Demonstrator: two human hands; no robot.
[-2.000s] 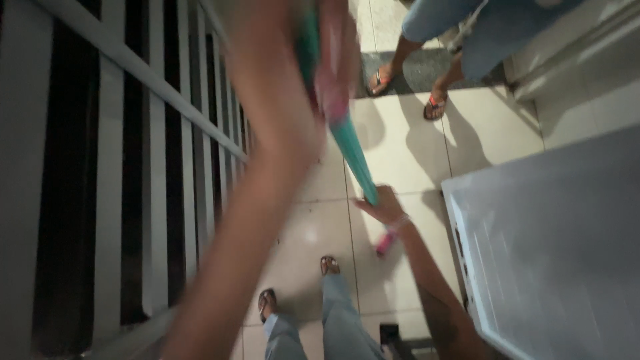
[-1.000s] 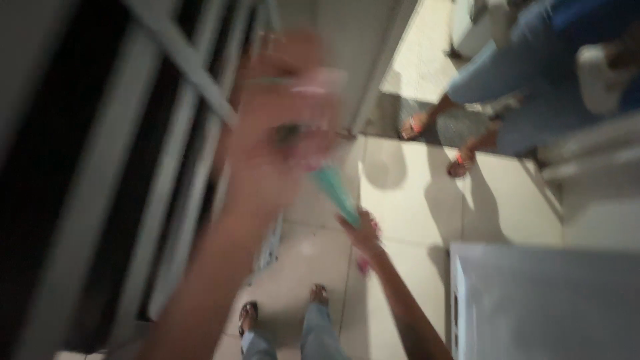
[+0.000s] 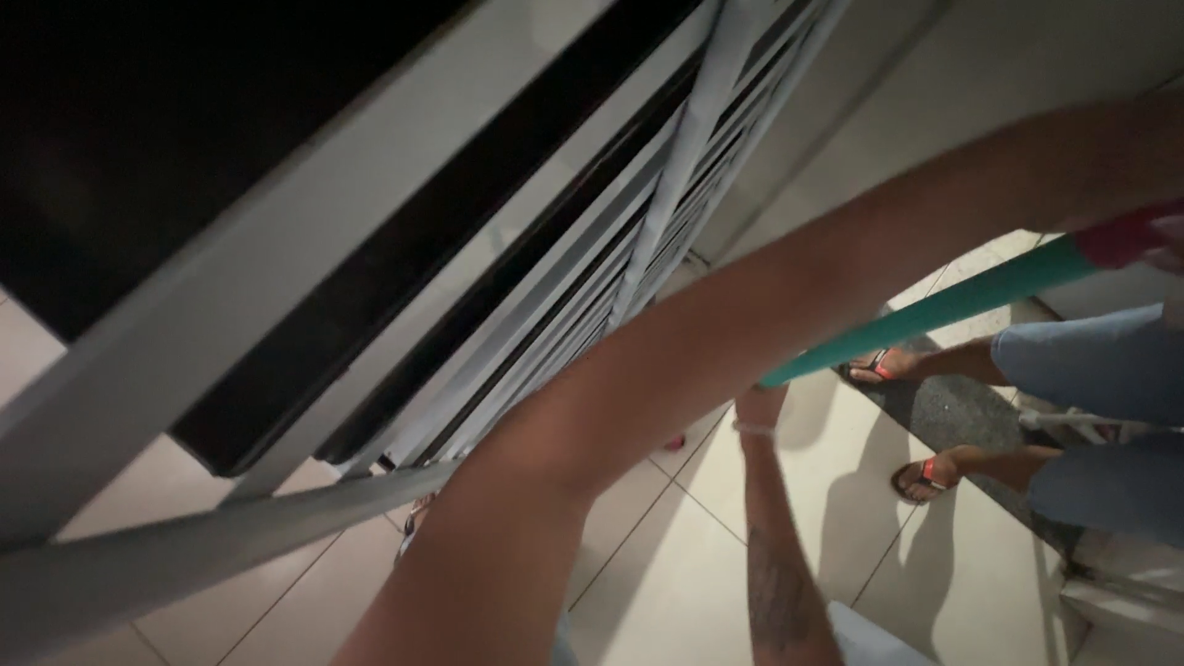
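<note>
A teal pole (image 3: 934, 305) with a pink section at its upper end slants across the right half of the head view. At the right edge, my left hand (image 3: 1169, 242) is cut off by the frame, with its visible fingers around the pink section. My left forearm stretches from the lower middle to the upper right. Lower down, my right hand (image 3: 761, 401) is at the pole's lower end, mostly hidden behind my left forearm. A pale bracelet circles the right wrist. What the pole's two ends bear is not visible.
A grey metal railing (image 3: 666, 185) with slanting bars fills the left and upper middle. Another person in blue shorts (image 3: 1101, 365) and flip-flops stands at the right, by a dark floor strip (image 3: 957, 407). Pale tiles (image 3: 684, 546) cover the floor.
The view has swung strongly, bringing the railing closer. My left arm now reaches across to the right edge. The grey surface seen earlier at the lower right has left the view.
</note>
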